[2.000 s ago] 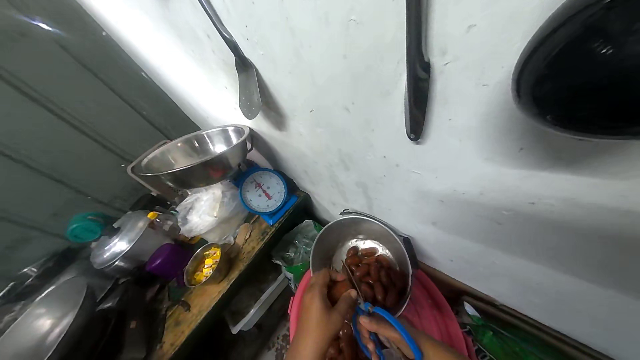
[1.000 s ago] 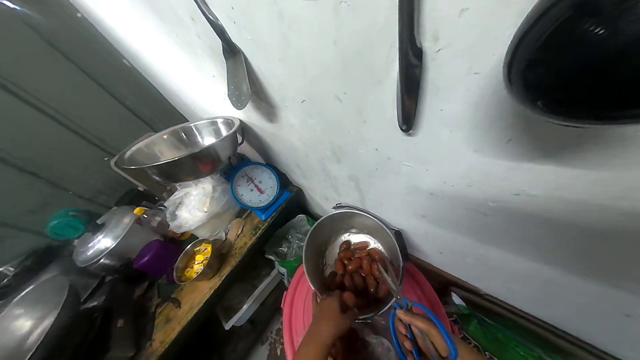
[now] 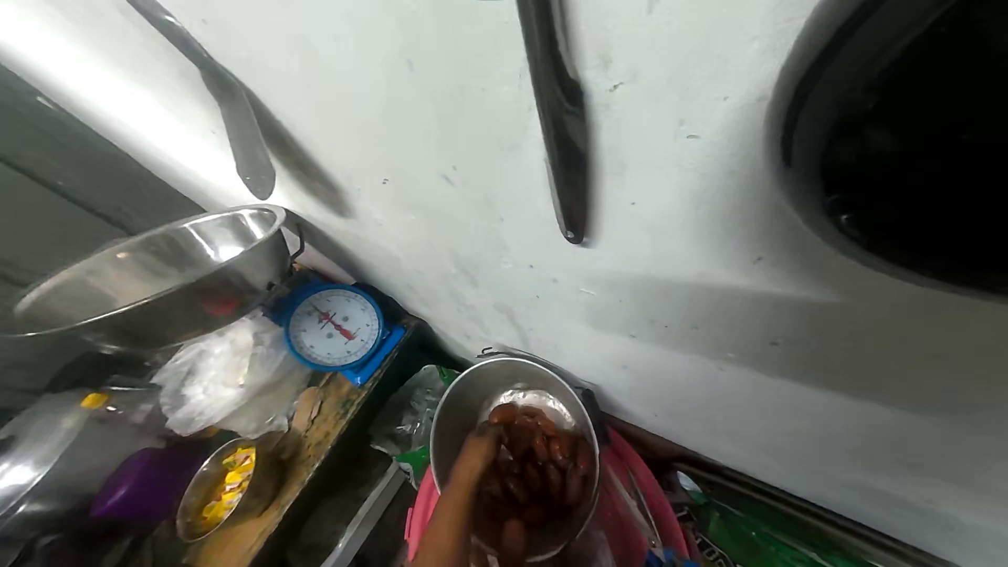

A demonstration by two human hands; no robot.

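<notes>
A deep metal pot [image 3: 465, 409] with a wire handle rests on a round pink lid or tub [image 3: 642, 488] against the wall. Reddish-brown sausages [image 3: 555, 453], short and plump, fill its lower part. My left hand [image 3: 484, 453] reaches over the near left side into the pot, its fingertips at the sausages; whether it grips one is hidden. Only a bit of blue, likely the handle of the scissors [image 3: 665, 559], shows at the bottom edge, right of the pot. My right hand cannot be made out.
A wooden bench [image 3: 315, 445] at the left bears a blue dial scale [image 3: 335, 327], a large steel basin [image 3: 157, 276], a clear plastic bag [image 3: 232, 378] and a bowl of yellow packets [image 3: 228, 488]. A spatula [image 3: 244, 142], a black-handled utensil [image 3: 563, 134] and a black pan [image 3: 906, 150] hang on the wall.
My left hand has moved up into the pot. My right hand, holding blue-handled scissors at the pot in the earlier frames, has gone down out of sight.
</notes>
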